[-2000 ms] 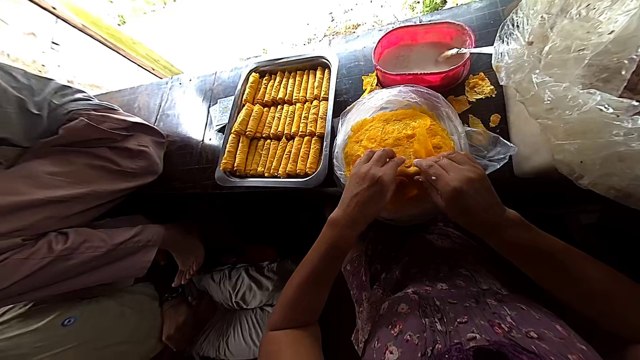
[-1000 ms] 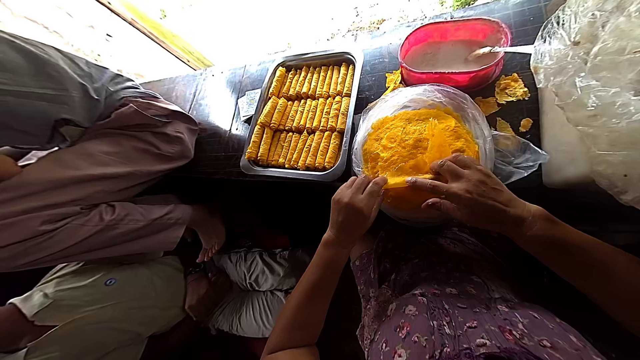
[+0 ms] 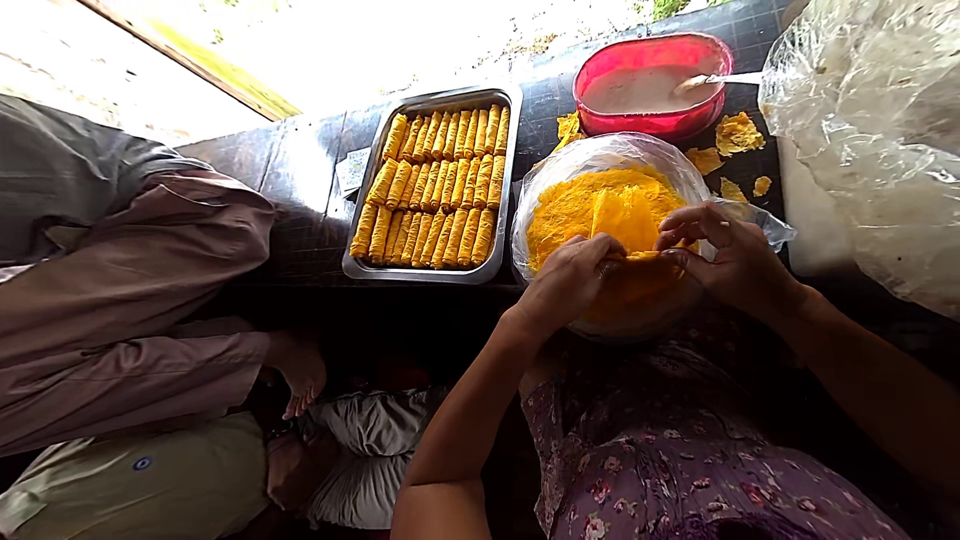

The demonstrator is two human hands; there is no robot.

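A stack of yellow wrapper sheets (image 3: 566, 210) lies on a round base covered with clear plastic (image 3: 652, 150). Over its near part, a folded yellow wrapper (image 3: 624, 217) is pinched at its near edge between both hands. My left hand (image 3: 574, 274) grips the left end of the rolled edge; my right hand (image 3: 712, 244) grips the right end with thumb and fingers. Any filling inside is hidden. Left of the base, a metal tray (image 3: 431, 275) holds several yellow rolls (image 3: 439, 180) in three rows. Beyond the base stands a red plastic tub (image 3: 652, 120) of cloudy pale liquid with a spoon (image 3: 724, 79) in it.
Torn yellow wrapper scraps (image 3: 739, 133) lie on the dark table (image 3: 247, 161) beside the tub. A large clear plastic bag (image 3: 877, 150) stands at the right. Two people sit or lie at the left, one in pinkish trousers (image 3: 135, 300), one in a light green shirt (image 3: 172, 472).
The wrapper's near edge, held in both hands, shows as a narrow roll now. My right hand, flatter over it one second ago, pinches its right end. The view has shifted left since two seconds ago.
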